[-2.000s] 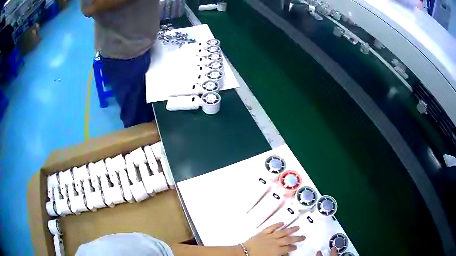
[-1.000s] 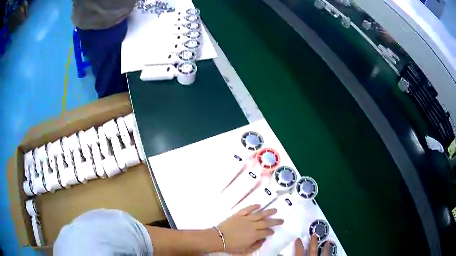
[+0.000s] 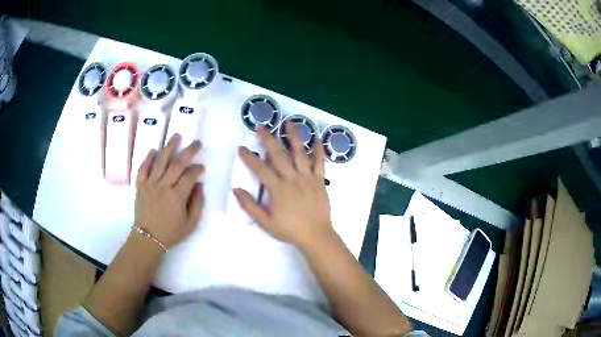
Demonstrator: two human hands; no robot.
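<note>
Several handheld fans lie on the white work sheet (image 3: pixel 217 257), heads away from me. On the left are white fans (image 3: pixel 158 81) and one pink fan (image 3: pixel 118 148). On the right are three white fans (image 3: pixel 261 113). My left hand (image 3: pixel 169 187) lies flat with fingers spread over the handle ends of the left group's right-hand fans. My right hand (image 3: pixel 290 187) is spread over the right group, fingertips at the heads, hiding most of those handles. Neither hand is seen gripping a fan; contact under the right palm is hidden.
A smartphone (image 3: pixel 470 264), a pen (image 3: pixel 413 253) and papers (image 3: pixel 390 263) lie right of the sheet. Cardboard dividers (image 3: pixel 550 263) stand at the far right. A carton with white fans (image 3: pixel 20 270) is at the lower left. The green conveyor belt (image 3: pixel 316 52) runs beyond the bench.
The view has swung right and down, bringing the right fans, papers and smartphone into view. Both hands now show fully. The other worker has left the view.
</note>
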